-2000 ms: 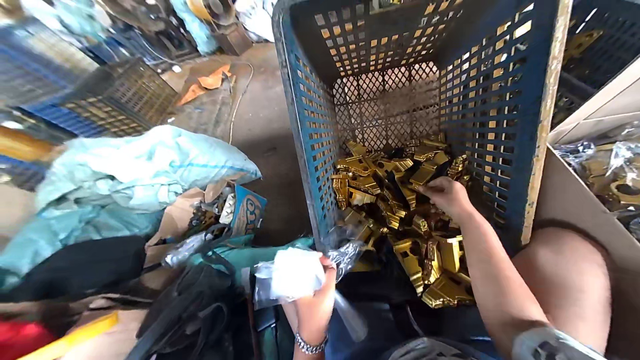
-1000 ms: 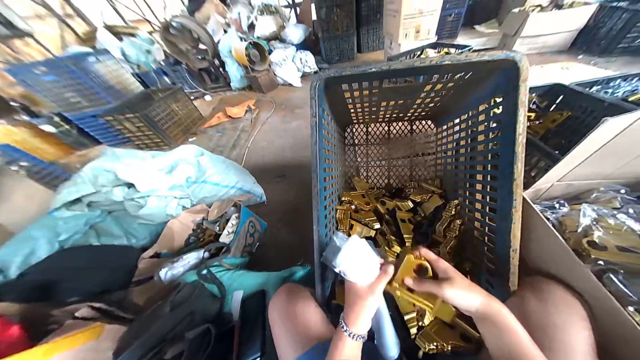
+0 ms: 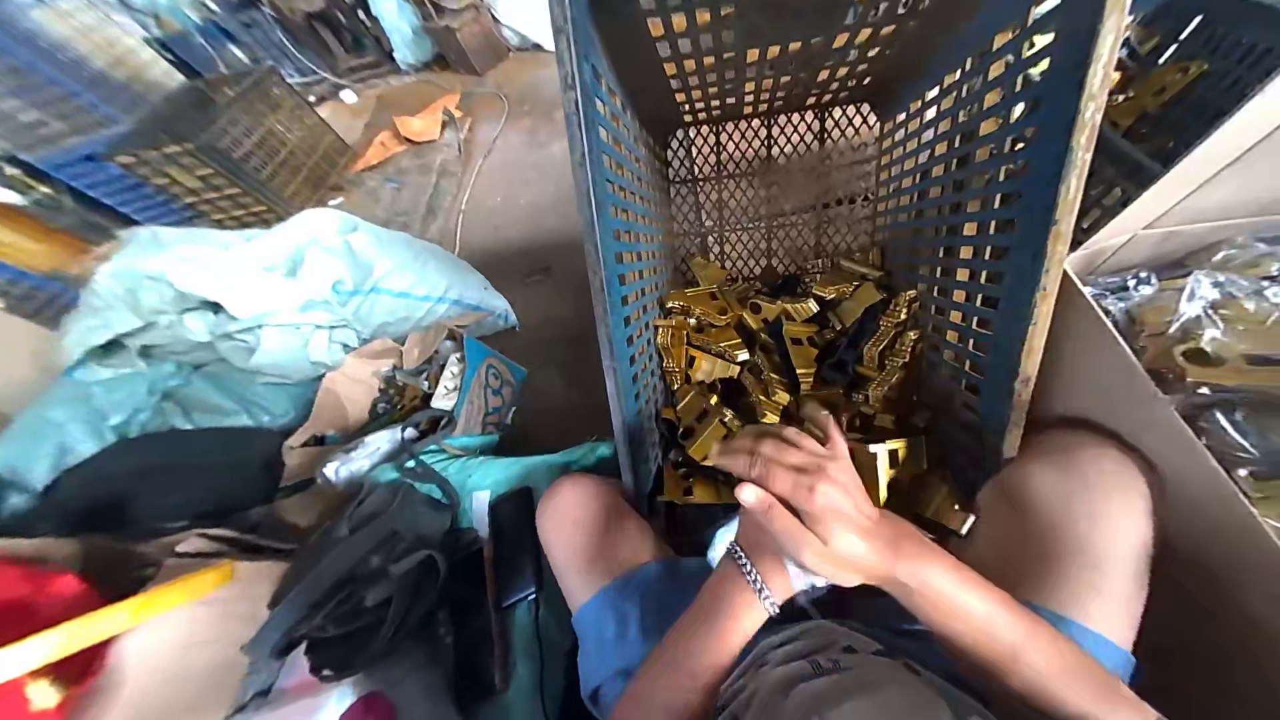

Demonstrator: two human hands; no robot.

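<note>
A blue plastic crate (image 3: pixel 615 250) lies open toward me between my knees, with many shiny gold-coloured metal parts (image 3: pixel 715 365) heaped inside. My left hand (image 3: pixel 765 535), with a chain bracelet at the wrist, is low at the crate's near edge, mostly covered by my right hand. White plastic or cloth (image 3: pixel 722 540) shows beside and under it, so the left hand appears closed on this. My right hand (image 3: pixel 810 490) lies across the left one, blurred, fingers partly spread over the near gold parts. Whether it holds anything cannot be told.
On the right stands a cardboard box (image 3: pixel 1150 400) of plastic-wrapped parts. At left lie a pale green woven sack (image 3: pixel 300 290), a small blue carton (image 3: pixel 490 385), a dark bag (image 3: pixel 360 570) and a phone-like black object (image 3: pixel 514 545). More crates (image 3: pixel 240 150) stand farther back.
The gold part that my right hand held one second ago is no longer seen in it. My right hand has come over my left, which held the white material up in view before.
</note>
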